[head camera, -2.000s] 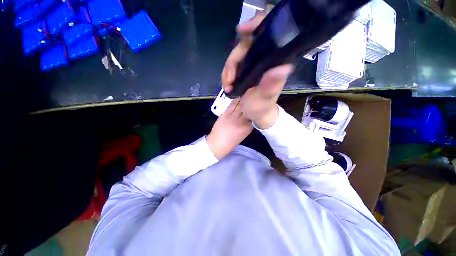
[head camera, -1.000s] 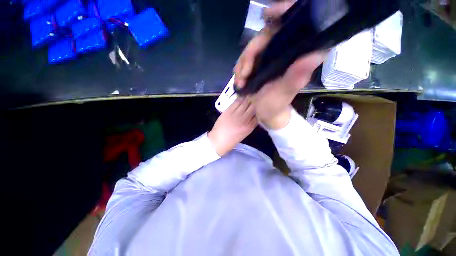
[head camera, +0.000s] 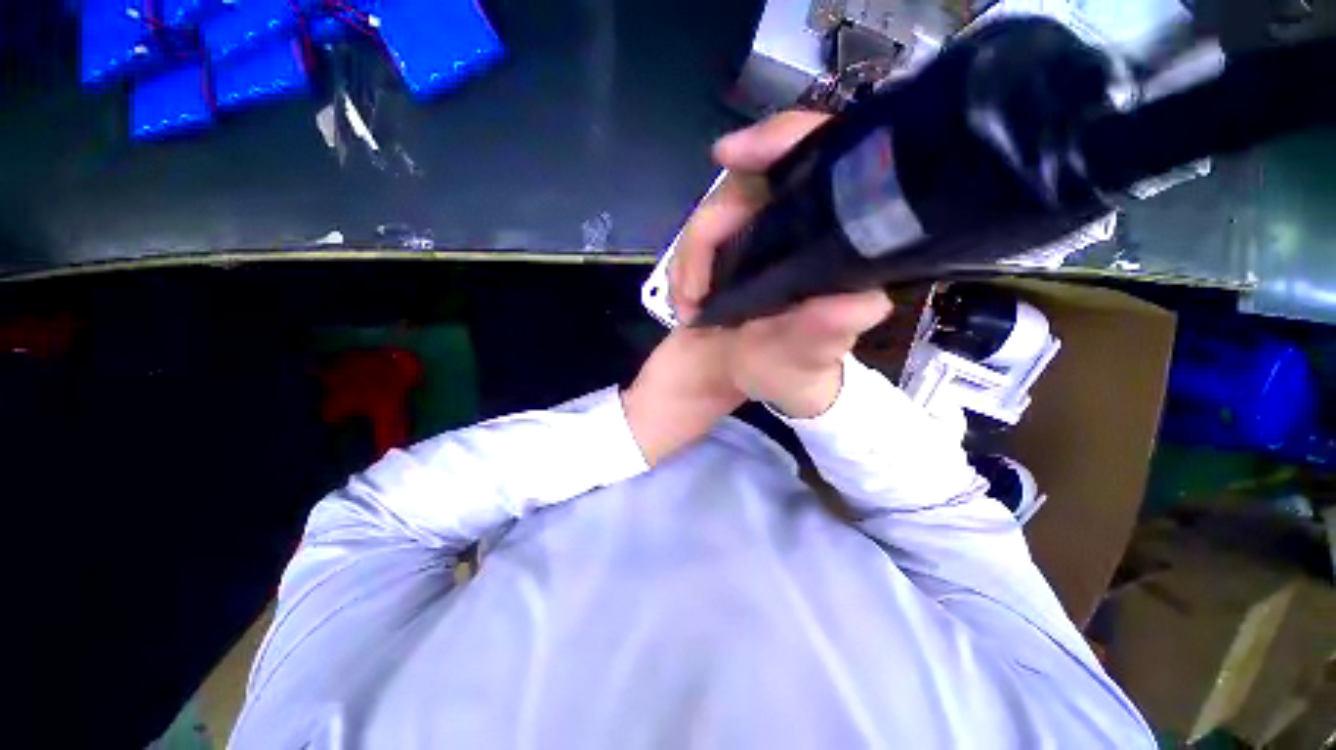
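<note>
The black electric screwdriver (head camera: 879, 198) slants from the upper right down to a white housing with a flat cover plate (head camera: 659, 293). Only a corner of the plate with a small hole shows; fingers and tool cover the rest. My right hand (head camera: 799, 352) is closed around the screwdriver's lower part. My left hand (head camera: 681, 393) is under my right hand at the housing, its grip mostly hidden. Fingers also show on the tool's far side, near its tip. The screw contact is hidden.
Blue battery packs (head camera: 257, 66) lie on the dark bench (head camera: 484, 176) at upper left. A silver-grey metal device (head camera: 791, 59) and white stacks (head camera: 1158, 22), partly hidden, are behind the tool. An open carton (head camera: 1092, 425) holds white cameras (head camera: 989, 352) at right.
The screwdriver's upper end has swung lower and to the right, uncovering more of the metal device. Less of the plate shows. The bench has shifted slightly in view. Both hands stay together.
</note>
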